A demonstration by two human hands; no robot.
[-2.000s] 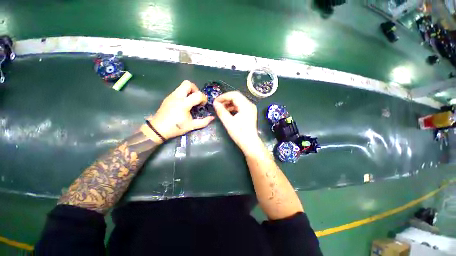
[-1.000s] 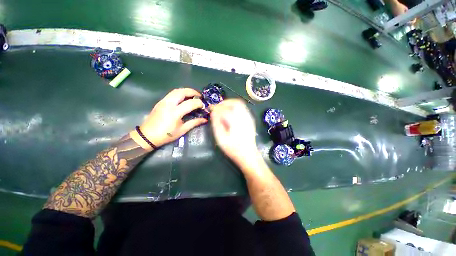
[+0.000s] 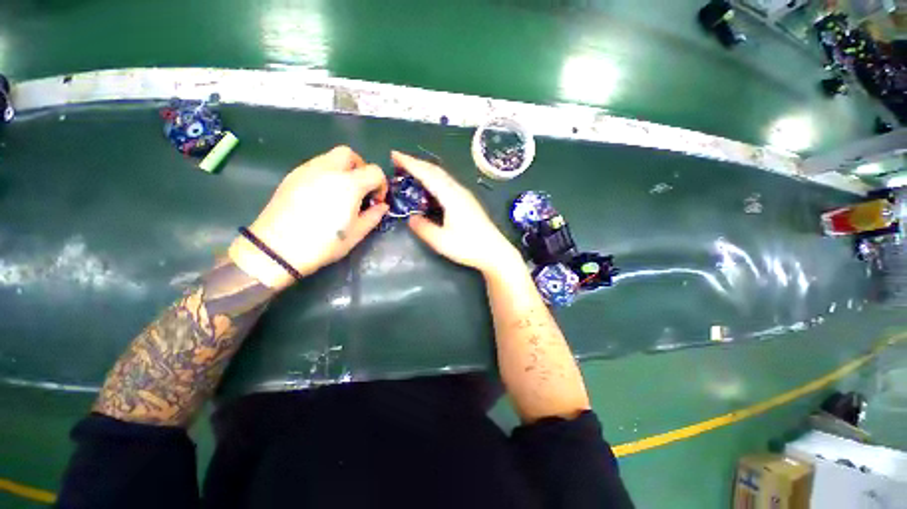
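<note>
A dark unit with a round blue circuit board [image 3: 406, 196] is between my two hands at the middle of the bench. My left hand [image 3: 316, 211] grips its left side with bent fingers. My right hand [image 3: 453, 217] holds its right side, thumb below and fingers above. The fingers hide part of the unit. A pale yellow ring [image 3: 478, 149] with small dark bits in it lies beyond my right hand. A thin dark rod [image 3: 429, 153] seems to lie left of the ring.
A joined unit [image 3: 549, 241] with two blue discs and black blocks lies right of my right hand. A blue disc [image 3: 195, 129] and a green block [image 3: 220, 151] lie far left. A pale rail [image 3: 398, 103] edges the dark green bench. A red and yellow object [image 3: 858, 218] is far right.
My right hand was blurred above the unit and is now wrapped around its right side. My left hand keeps its hold. The camera view has shifted slightly.
</note>
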